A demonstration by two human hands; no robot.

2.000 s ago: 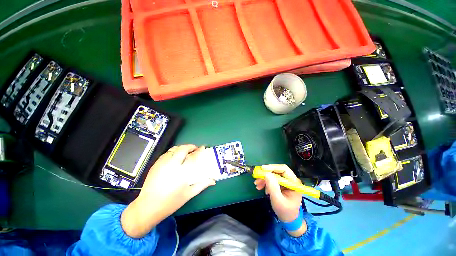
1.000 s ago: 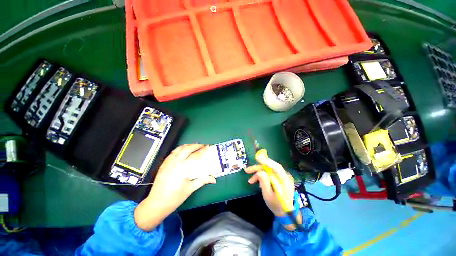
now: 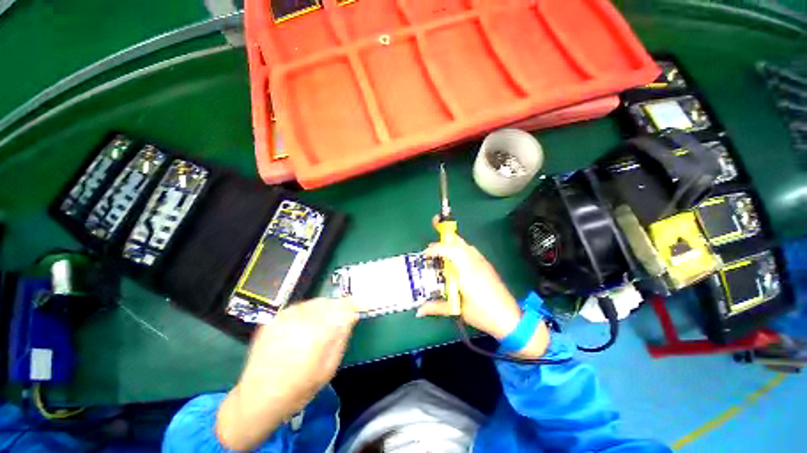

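The phone board assembly [image 3: 382, 285] lies over the green mat, its white panel showing. My right hand [image 3: 478, 287] holds the yellow-handled soldering iron [image 3: 449, 232] with its tip pointing away from me, and its fingers also touch the board's right end. My left hand [image 3: 296, 354] is blurred at the board's lower left edge; its fingertips are bunched, and whether they grip anything cannot be told. A black carrier tray [image 3: 208, 248] at left holds several boards, with a wide bare black part between them.
Stacked orange-red trays [image 3: 407, 84] lie at the back. The whitish tip cleaner cup [image 3: 508, 163] stands before them. A black fan unit [image 3: 553, 234], a yellow block [image 3: 680, 248] and another tray of boards [image 3: 743, 283] are at right. A blue box [image 3: 53, 332] and wire spool [image 3: 75, 276] are at left.
The iron has moved off the board and now points away from me. My left hand has shifted from on top of the board to its lower left edge. My right fingers now touch its right end.
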